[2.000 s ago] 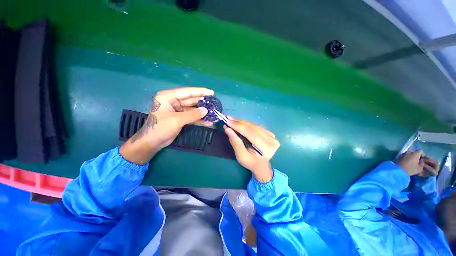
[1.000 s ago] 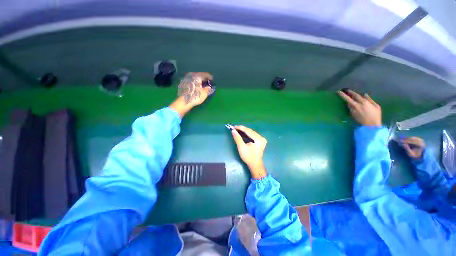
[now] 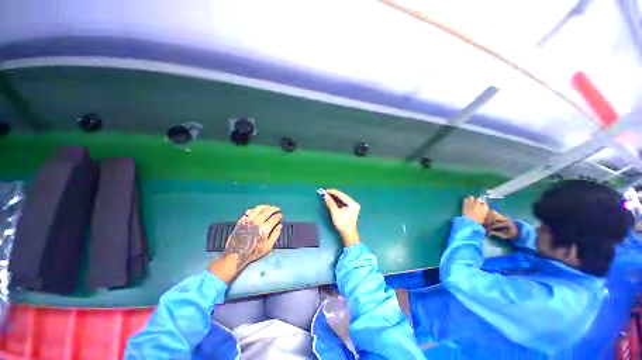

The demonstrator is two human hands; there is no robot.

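My left hand (image 3: pixel 255 235) lies over the middle of the slotted foam tray (image 3: pixel 305 235), fingers spread towards the belt, with no object visible in it. Slots show on both sides of the hand; the part under the palm is hidden. My right hand (image 3: pixel 343 213) is raised above the bench, right of the tray, and holds the tweezers (image 3: pixel 323 192) with bright tips pointing up and left. Nothing can be made out between the tips. A round black unit (image 3: pixel 288 144) stands on the belt beyond my hands.
More round black units (image 3: pixel 361 149) are spaced along the green belt (image 3: pixel 211 160), some on clear film. Dark foam strips (image 3: pixel 115 221) stand at left, above a red bin (image 3: pixel 81 330). A person in blue (image 3: pixel 521 274) works at right. A metal bar (image 3: pixel 538 172) crosses the right side.
The left hand has let go of a black unit at the belt and moved back onto the foam tray. The right hand still holds the tweezers. The neighbour's hand has left the belt. The view has tilted up.
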